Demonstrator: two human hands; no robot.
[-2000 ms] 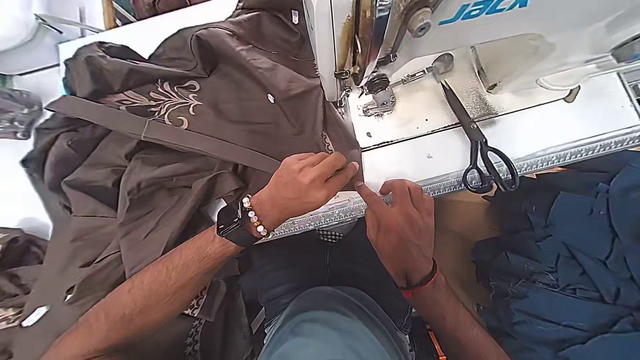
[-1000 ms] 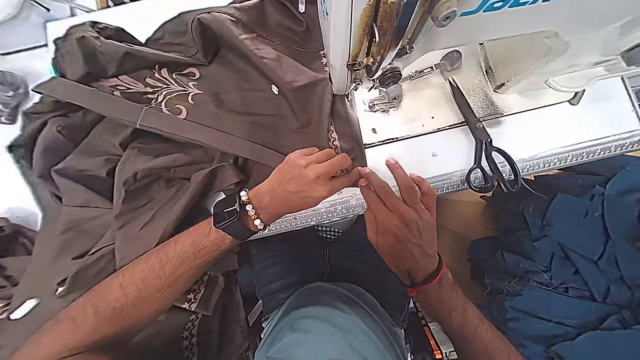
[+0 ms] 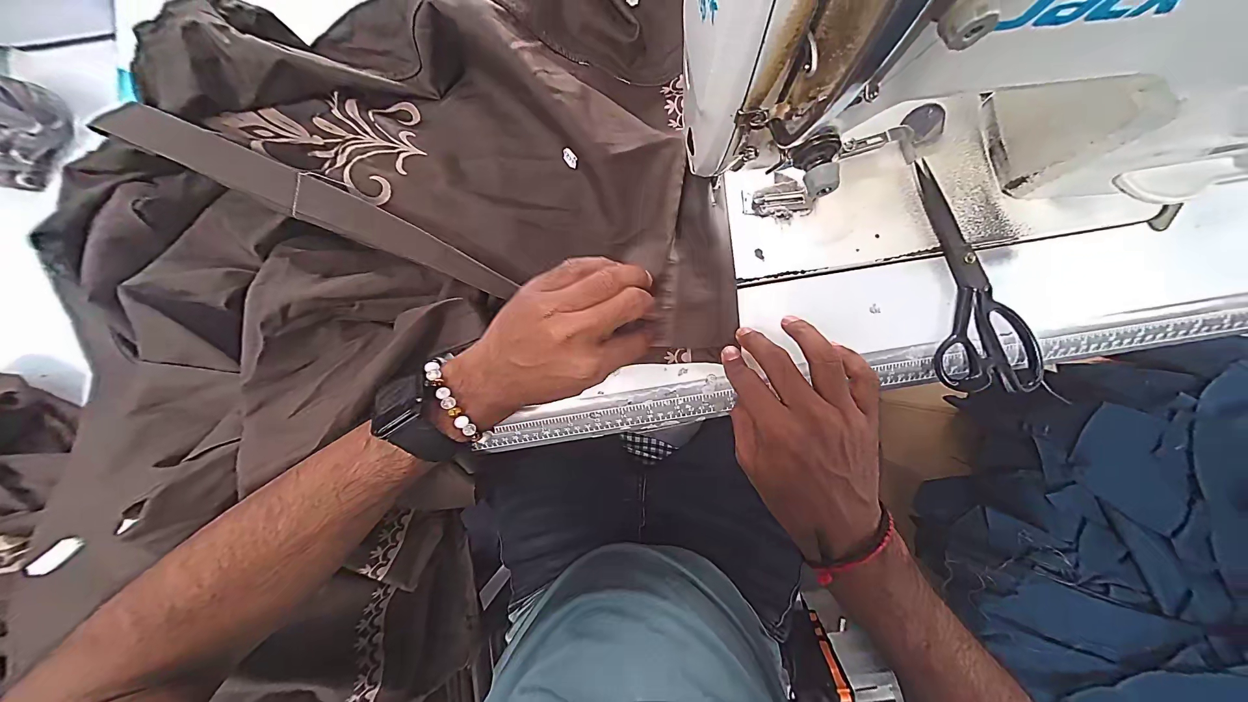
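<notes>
Brown embroidered fabric (image 3: 546, 185) covers the left part of the white sewing table, its straight right edge beside the presser foot (image 3: 780, 198) of a sewing machine. My left hand (image 3: 575, 327), with a watch and a beaded bracelet at the wrist, rests on this fabric near its front corner, fingers curled; whether they pinch the cloth is unclear. A long brown fabric strip (image 3: 390, 229) runs under or up to that hand. My right hand (image 3: 804, 419) lies at the table edge with fingers spread, index fingertip close to the fabric's corner, holding nothing.
Black fabric scissors (image 3: 968, 283) lie partly on the machine bed, handles over the measuring tape (image 3: 1121, 341) along the table edge. The machine head (image 3: 751, 78) stands above the fabric's right side. Dark blue cloth (image 3: 1092, 507) is heaped at the lower right.
My left hand has drawn away to the left from my right fingertips, uncovering the fabric's front corner. The fingers of my right hand have spread since the earliest frame.
</notes>
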